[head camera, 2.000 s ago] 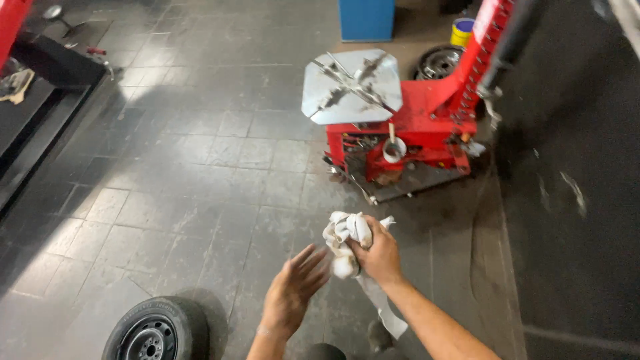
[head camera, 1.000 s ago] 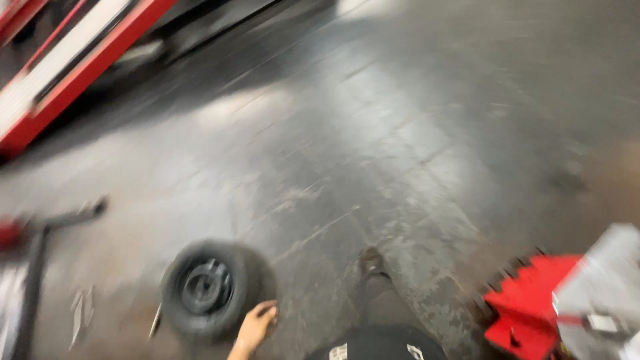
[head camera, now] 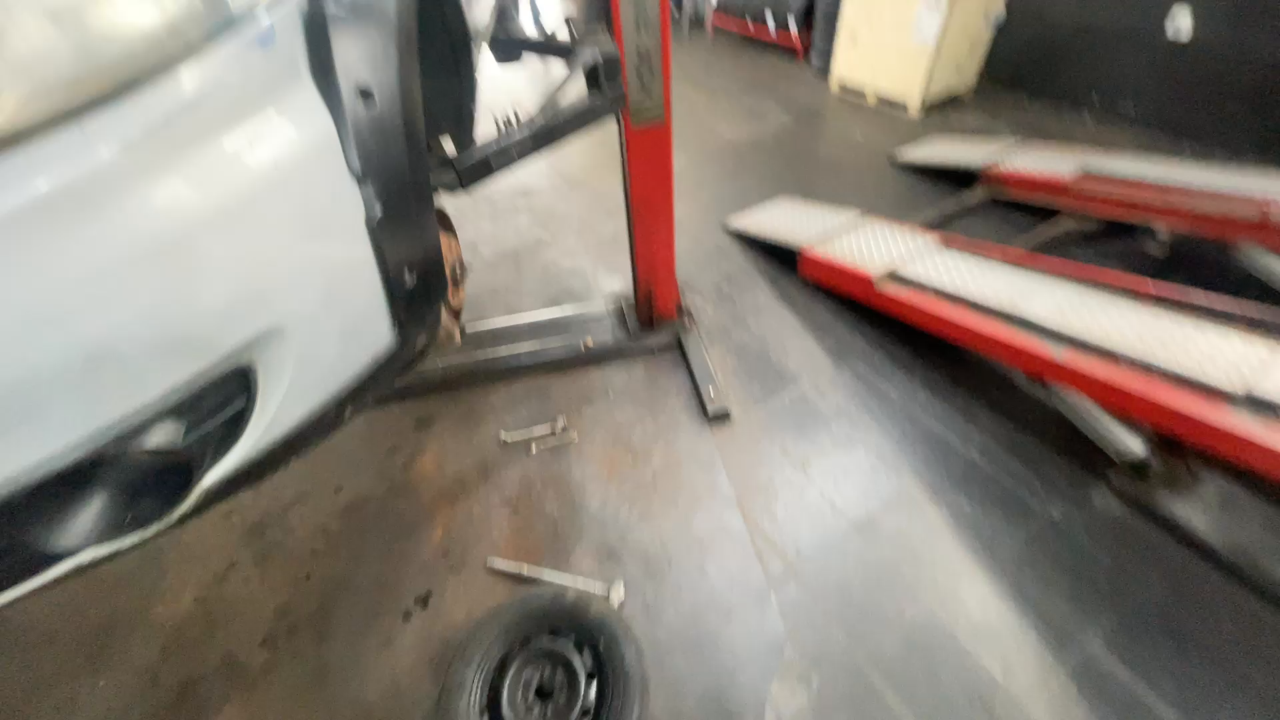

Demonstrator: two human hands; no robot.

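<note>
Neither my left hand nor my right hand shows in the blurred head view. A wheel with a black steel rim and tyre (head camera: 545, 665) lies flat on the floor at the bottom centre, cut off by the edge. Just beyond it rests a long metal tool (head camera: 555, 577), its exact kind unclear. Farther up, two shorter metal pieces (head camera: 540, 434) lie close together. At the left stands a light-coloured car (head camera: 200, 260) with a fog-light recess in its bumper; its wheel arch shows a rusty brake part (head camera: 452, 265) and no wheel.
A red lift post (head camera: 650, 190) rises beyond the car, with its dark base and a short foot (head camera: 705, 370) on the floor. Two red ramps with pale tread plates (head camera: 900, 255) extend at the right. A pale wooden crate (head camera: 905, 50) stands at the back.
The view has swung far round, from the red tyre machine to the car and lift post. Two seconds ago my right hand held a white cloth; both hands have since left the view.
</note>
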